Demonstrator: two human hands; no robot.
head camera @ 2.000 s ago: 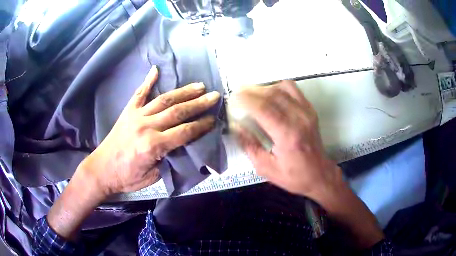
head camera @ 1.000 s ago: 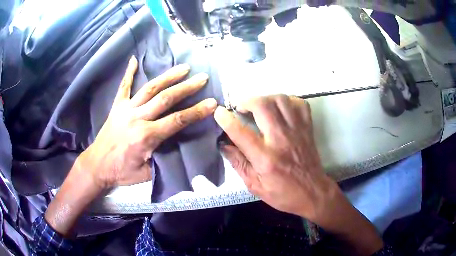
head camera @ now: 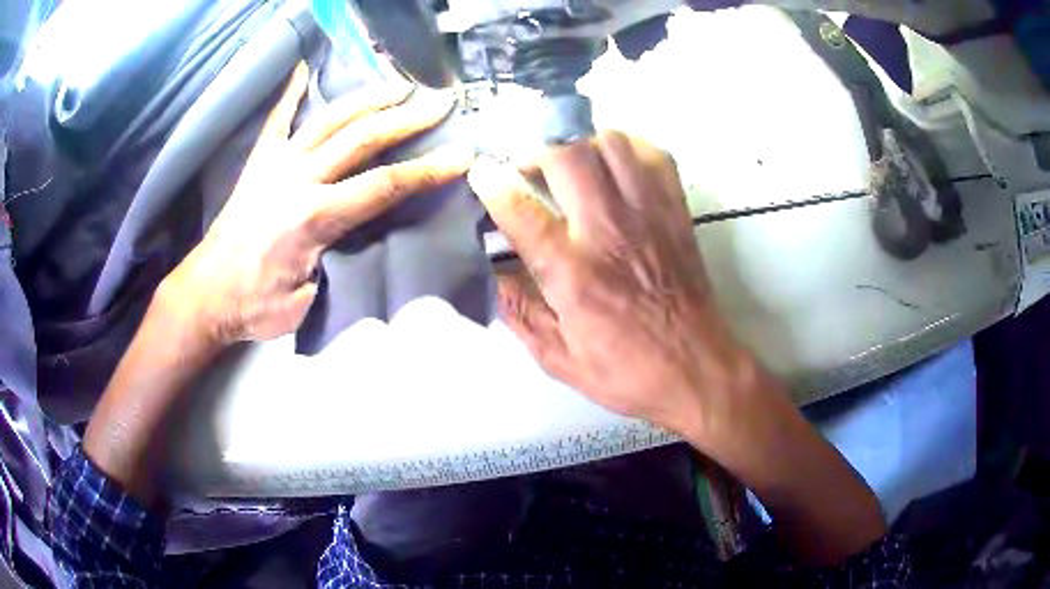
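The grey-purple garment piece [head camera: 403, 270] lies on the white table [head camera: 380, 403], its right edge running up to the presser foot and needle [head camera: 469, 101], which are partly lost in glare. My left hand [head camera: 271, 230] lies flat on the cloth with fingers spread, fingertips just below the needle area. My right hand [head camera: 610, 265] is at the cloth's right edge, fingers bent, thumb and index near the edge just below the needle. Whether its fingers pinch the cloth is hidden. The sewing machine head [head camera: 403, 40] is at the top.
Scissors with dark worn handles [head camera: 904, 207] lie right of the needle. A loose dark thread [head camera: 887, 295] is on the table nearby. A ruler scale [head camera: 461, 458] runs along the front edge. More cloth is piled at far left [head camera: 69, 299]. A pale blue sheet [head camera: 904, 426] is below the table at right.
The cloth and both hands have moved up toward the needle, baring more white table in front. The left fingertips now reach close to the presser foot area.
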